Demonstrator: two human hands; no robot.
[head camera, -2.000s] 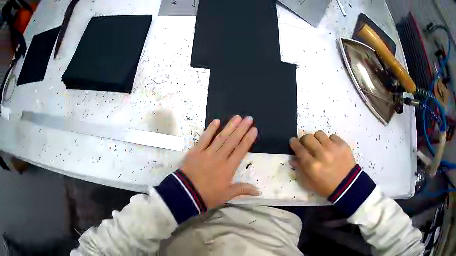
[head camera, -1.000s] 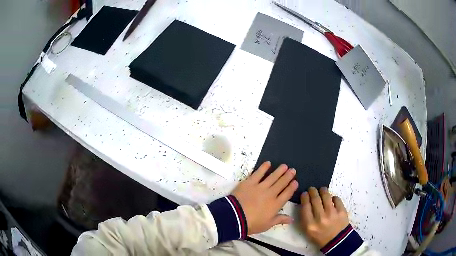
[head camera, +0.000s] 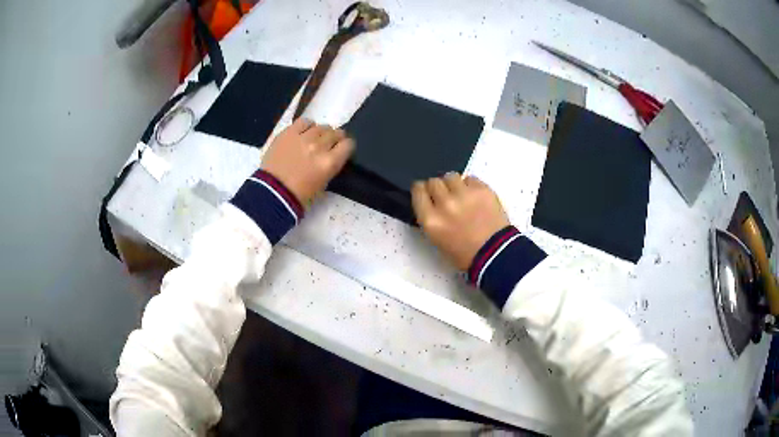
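My left hand (head camera: 307, 160) and my right hand (head camera: 459, 215) are at the two near corners of the thick black fabric stack (head camera: 418, 132), left of centre. Fingers of both hands are curled over the edge of black fabric there. A darker band of fabric (head camera: 376, 189) hangs or folds between them at the stack's near side; whether it is one piece or several, I cannot tell. The thin metal strip (head camera: 410, 295) lies on the table below my hands, its left part behind my left sleeve. A black rectangular piece or pile (head camera: 594, 181) lies to the right.
The iron (head camera: 733, 290) stands at the far right by its dark pad. Metal templates (head camera: 534, 102) (head camera: 679, 152) and a red-handled tool (head camera: 636, 98) lie at the far side. Dark shears (head camera: 329, 60) and a small black piece (head camera: 252, 102) lie left. A black strap (head camera: 158, 119) runs along the left edge.
Both hands have left the black piece at the near right and moved left to the thick stack. The two overlapping pieces now show as one rectangle. The view has turned left.
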